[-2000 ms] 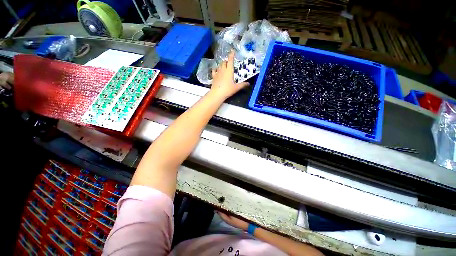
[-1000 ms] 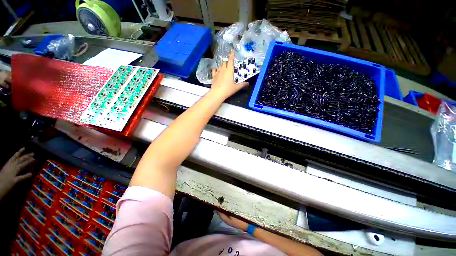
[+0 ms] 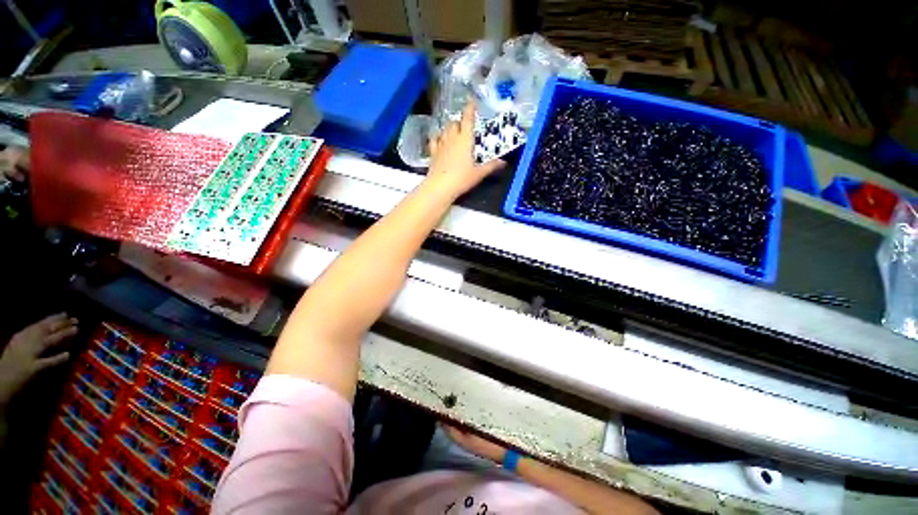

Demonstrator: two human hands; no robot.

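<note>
My left hand (image 3: 455, 151) reaches forward over the rails, fingers spread, at the near left side of a small white panel with dark parts (image 3: 495, 136). Thumb and index finger lie along the panel's edges; I see no clear grip. The panel lies left of a blue bin (image 3: 518, 191) heaped with black components (image 3: 649, 181). My right hand (image 3: 471, 441) is low by the worn ledge, below a blue wrist strap; its fingers are hidden. A green and white circuit board panel (image 3: 250, 196) lies on a red bubble-wrap bag (image 3: 126, 176) at the left.
Clear plastic bags (image 3: 523, 70) and a closed blue box (image 3: 370, 91) stand behind my left hand. Pale rails (image 3: 604, 352) cross the view. Boards in red wrap (image 3: 141, 422) fill the lower left. Another person's hand (image 3: 35, 352) is beside them. A green fan (image 3: 201, 38) stands far left.
Another person's hand has come into view at the lower left. My left hand has stayed by the white panel, with no clear change of pose. The whole view has shifted slightly.
</note>
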